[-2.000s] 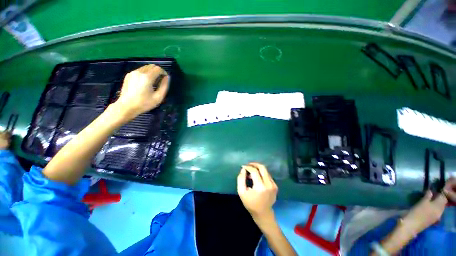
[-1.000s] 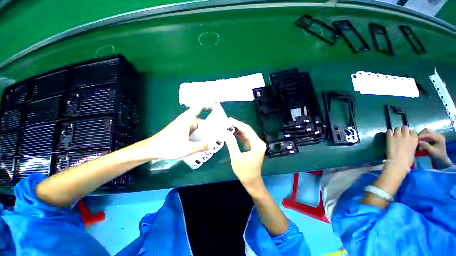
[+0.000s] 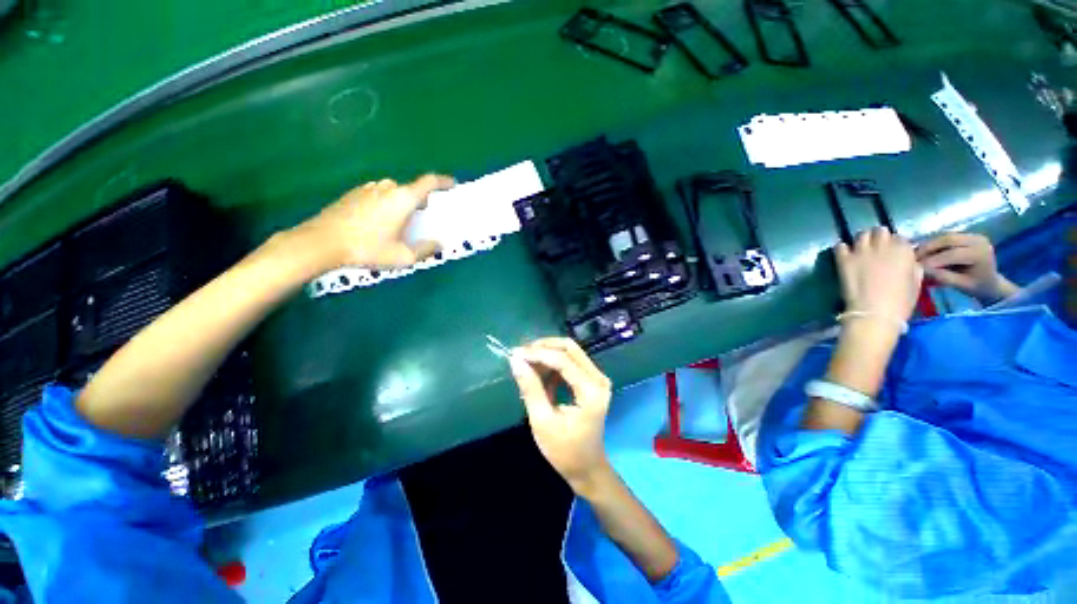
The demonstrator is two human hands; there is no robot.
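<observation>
My left hand (image 3: 376, 227) lies over the white liner sheets (image 3: 490, 203) left of the black frames, with thumb and fingers spread across a sheet's width. It hides their middle; a row of dark marks shows along the near edge. My right hand (image 3: 567, 401) is above the bench's near edge, pinching a thin pale sliver (image 3: 498, 346) at its fingertips; whether it is tweezers or a peeled piece I cannot tell. A jumbled stack of black frames (image 3: 608, 212) lies right of the sheets. Two overlapping black frames (image 3: 723, 230) lie beside it.
Black ribbed trays (image 3: 136, 271) are at the left, partly behind my left arm. Single frames (image 3: 703, 41) lie along the far side. Another liner sheet (image 3: 827, 136) and a narrow strip (image 3: 983, 142) lie at the right. A neighbour's hands (image 3: 880, 271) work on a frame there.
My left hand has moved left and away from me, laying its sheet over the others. My right hand has separated from it with the pale sliver. The view has shifted right.
</observation>
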